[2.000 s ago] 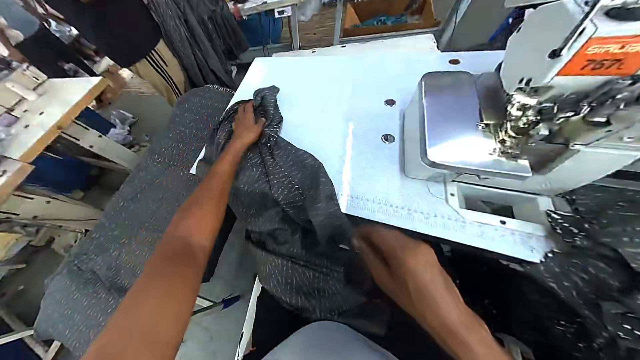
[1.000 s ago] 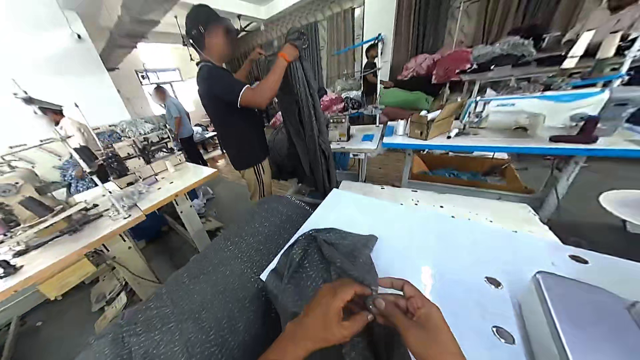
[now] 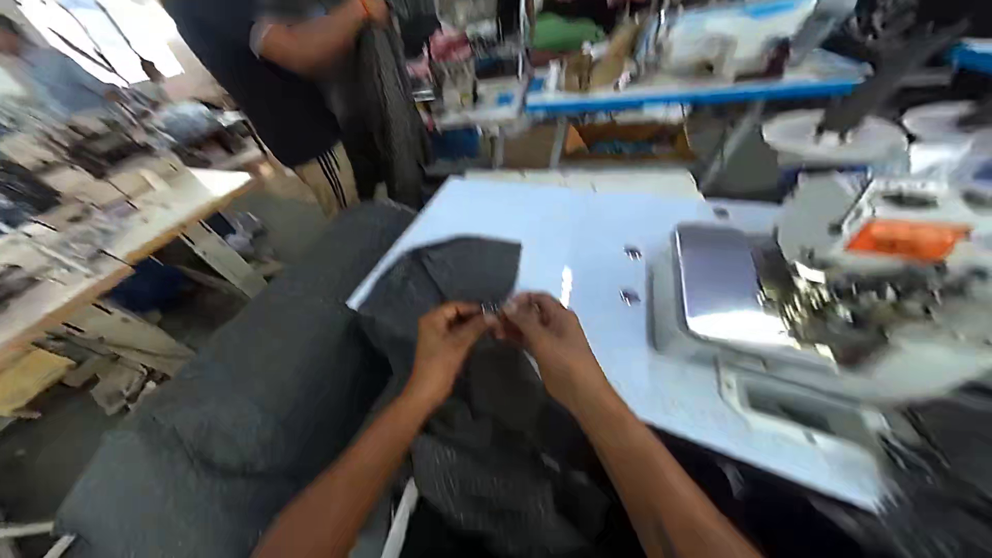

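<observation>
My left hand (image 3: 446, 341) and my right hand (image 3: 546, 333) meet at the middle of the view, their fingertips pinching an edge of dark grey speckled fabric (image 3: 473, 267). Part of this cloth lies on the white table (image 3: 589, 225); the rest hangs over the near edge toward my lap. To the right of my hands stands an overlock sewing machine (image 3: 837, 294) with a shiny metal cover and an orange label bearing writing. The picture is blurred, so the exact fold between my fingers is unclear.
A large heap of grey fabric (image 3: 263, 387) lies along the table's left side. Another person (image 3: 287, 85) stands beyond it, holding dark cloth. A wooden-edged workbench (image 3: 132, 240) is at the left. Behind are a blue-edged table (image 3: 697, 94) and a cardboard box (image 3: 632, 139).
Two seconds ago my hands were apart, the left one flat on the cloth on the table. They have come together at the fabric edge. The view has swung up and back down.
</observation>
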